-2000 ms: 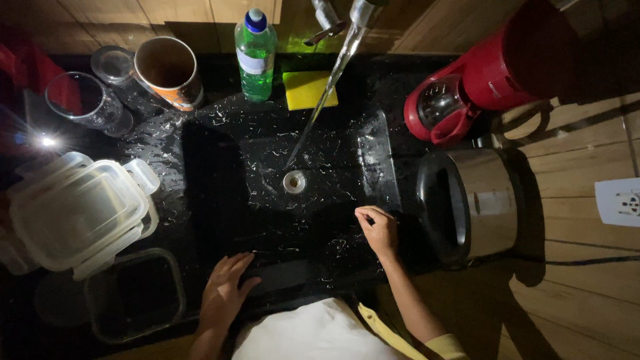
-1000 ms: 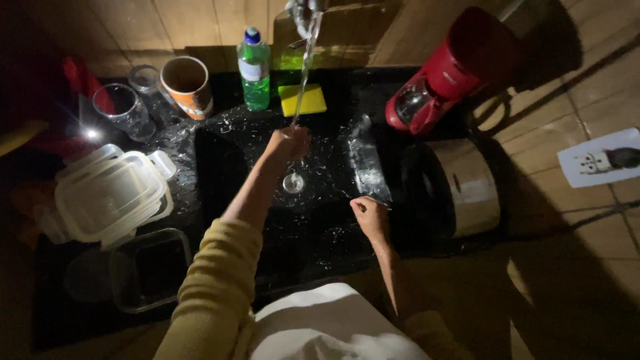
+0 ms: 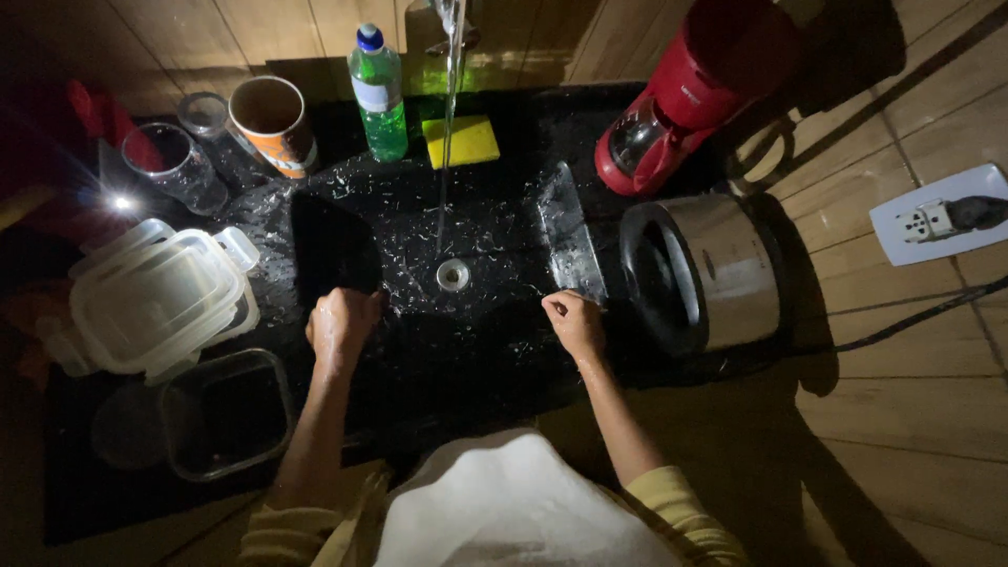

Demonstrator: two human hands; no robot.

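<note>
Water runs in a thin stream (image 3: 447, 142) from the faucet at the top into a black sink, beside its round drain (image 3: 453, 275). Over the sink's near left part is my left hand (image 3: 343, 324), wet, with curled fingers and no object seen in it. My right hand (image 3: 575, 321) is loosely closed near the sink's right side, also with nothing visible in it. Behind the sink lies a yellow sponge (image 3: 472, 142), and a bottle of green liquid (image 3: 383, 106) with a blue cap stands to its left.
On the left are a paper cup (image 3: 268, 118), a clear glass (image 3: 177, 167), plastic lids (image 3: 161, 299) and a clear rectangular container (image 3: 227, 461). A bright light (image 3: 121, 203) shines there. On the right stand a red coffee maker (image 3: 669, 102) and a steel appliance (image 3: 736, 272), near a wall outlet (image 3: 937, 220).
My left hand went from the near left edge up to the water stream, then came back to the sink's near left. The right hand stays near the right side, fingers curled.
</note>
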